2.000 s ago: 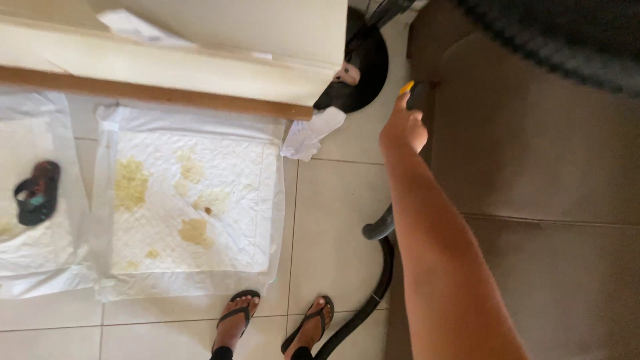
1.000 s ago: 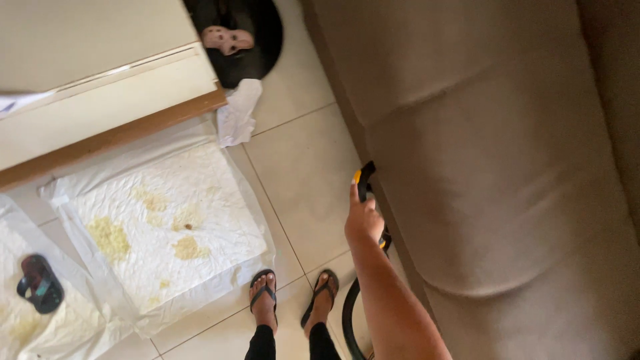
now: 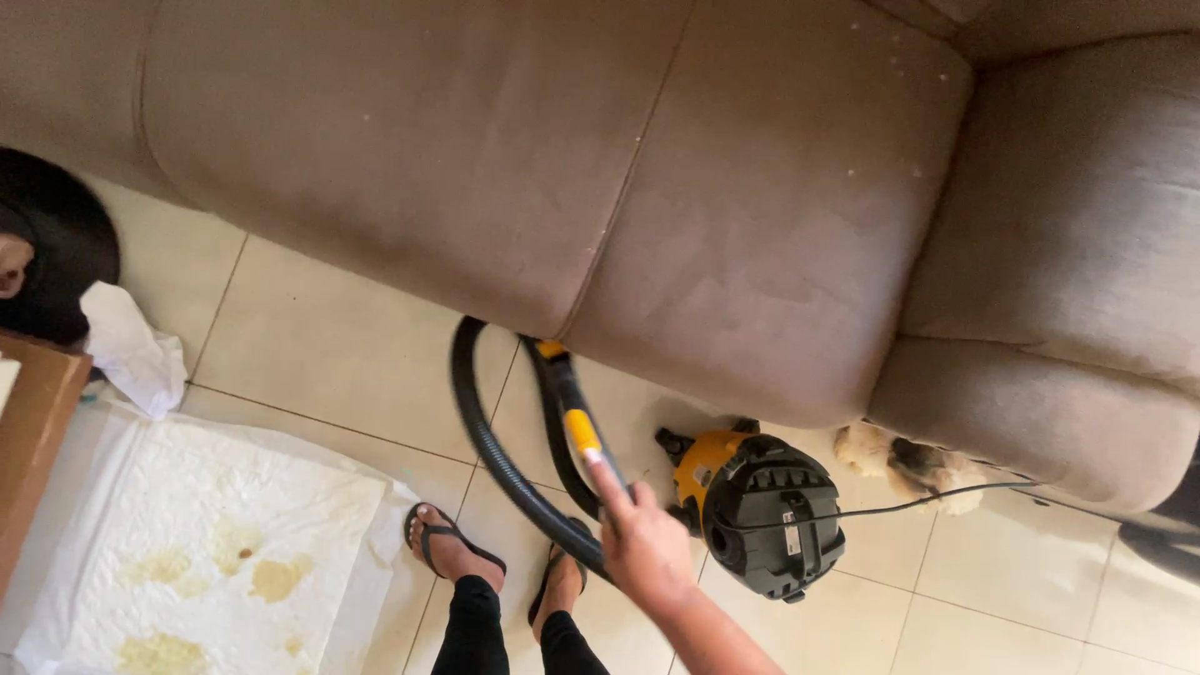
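My right hand (image 3: 647, 548) grips the black and yellow handle of a vacuum cleaner hose (image 3: 497, 459), with the index finger stretched along it. From the hand, the black tube (image 3: 564, 384) runs up to the front lower edge of the brown sofa (image 3: 750, 216); its far end is hidden there. The ribbed hose curves in a loop to the left of the tube. The yellow and black vacuum cleaner (image 3: 764, 506) is on the tiled floor just right of my hand. Small pale specks dot the sofa seat and its seam. My left hand is out of view.
A furry tan and dark animal (image 3: 909, 464) is partly under the sofa, beside the black cord (image 3: 891, 511). Stained white pads (image 3: 309, 487) lie at lower left. Near them are crumpled white cloth or paper (image 3: 136, 352), a black round base (image 3: 66, 234) and a wooden edge (image 3: 37, 450).
The view has swung toward the sofa's right end, bringing the vacuum cleaner and the animal into sight. My right hand stays on the handle.
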